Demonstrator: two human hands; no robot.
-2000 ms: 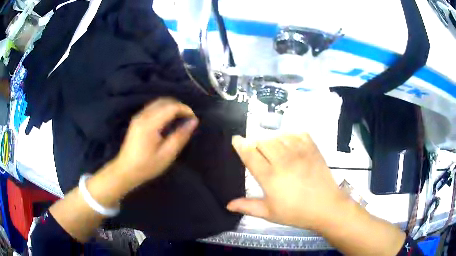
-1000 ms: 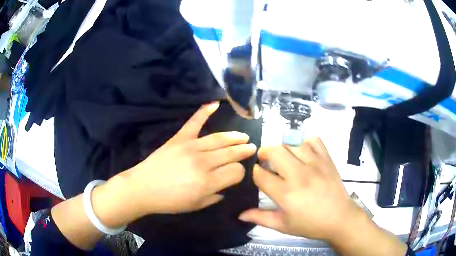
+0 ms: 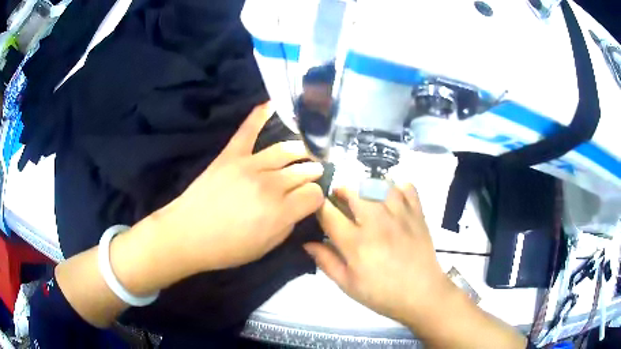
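Observation:
A large black garment panel (image 3: pixel 156 136) lies spread and wrinkled left of and below the white sewing machine head (image 3: pixel 436 41) with its blue stripe. My left hand (image 3: pixel 238 204) rests flat on the panel, fingers apart, fingertips close to the machine's left end. My right hand (image 3: pixel 381 252) is at the panel's right edge, fingers bent and thumb apart, its fingertips beside the dark round attachment with a pale knob (image 3: pixel 374 189). The needle and presser foot are hidden behind the machine head and my fingers.
A long black strip (image 3: pixel 584 82) hangs over the machine head. Black pieces (image 3: pixel 470 180) lie under the arm beside a dark flat rectangle (image 3: pixel 521 252). Metal tools (image 3: pixel 579 286) lie at the right end. A ruler strip (image 3: pixel 306 335) follows the front edge.
My left hand has moved from a raised, curled pose to flat on the cloth by the machine's end. Both hands and the panel's lower edge have shifted up towards the machine.

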